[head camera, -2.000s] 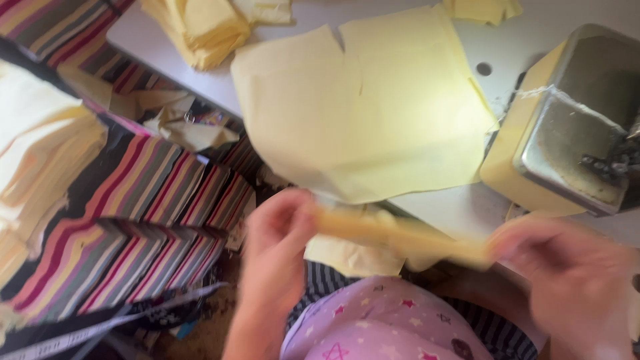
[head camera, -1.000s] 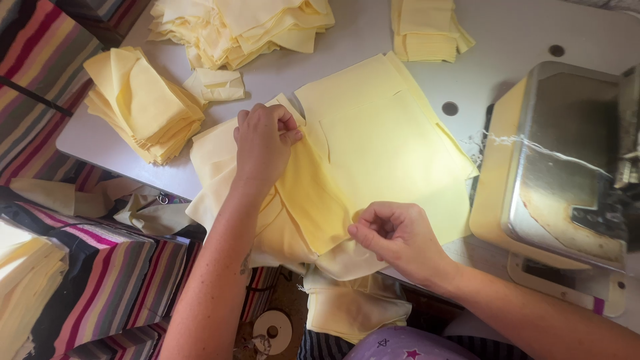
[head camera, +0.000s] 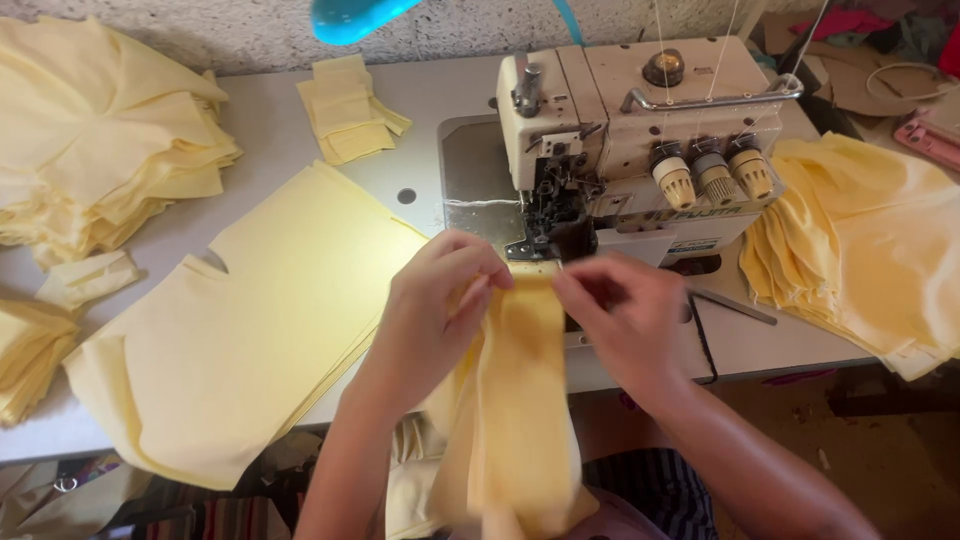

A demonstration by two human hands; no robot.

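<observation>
My left hand (head camera: 450, 292) and my right hand (head camera: 626, 322) pinch the two upper corners of a yellow fabric piece (head camera: 529, 375), whose top edge lies just in front of the presser foot of a serger sewing machine (head camera: 637, 127). The fabric hangs down toward my lap, over paler cloth. A white thread chain (head camera: 480, 202) trails left from the needle area across the metal plate. Left of my left hand lies a flat stack of cut pale yellow fabric panels (head camera: 277, 315). Whether the fabric's edge is under the foot cannot be told.
Heaped pale yellow fabric pieces (head camera: 97, 142) lie at the far left, with a folded stack (head camera: 30, 352) nearer. Small rectangular pieces (head camera: 349, 112) sit toward the wall. More yellow fabric (head camera: 862, 247) drapes over the table's right side. Metal tweezers (head camera: 731, 306) lie beside the machine.
The yellow fabric and both my hands have moved from above the flat panels to the front of the sewing machine. The view has swung toward the machine and wall.
</observation>
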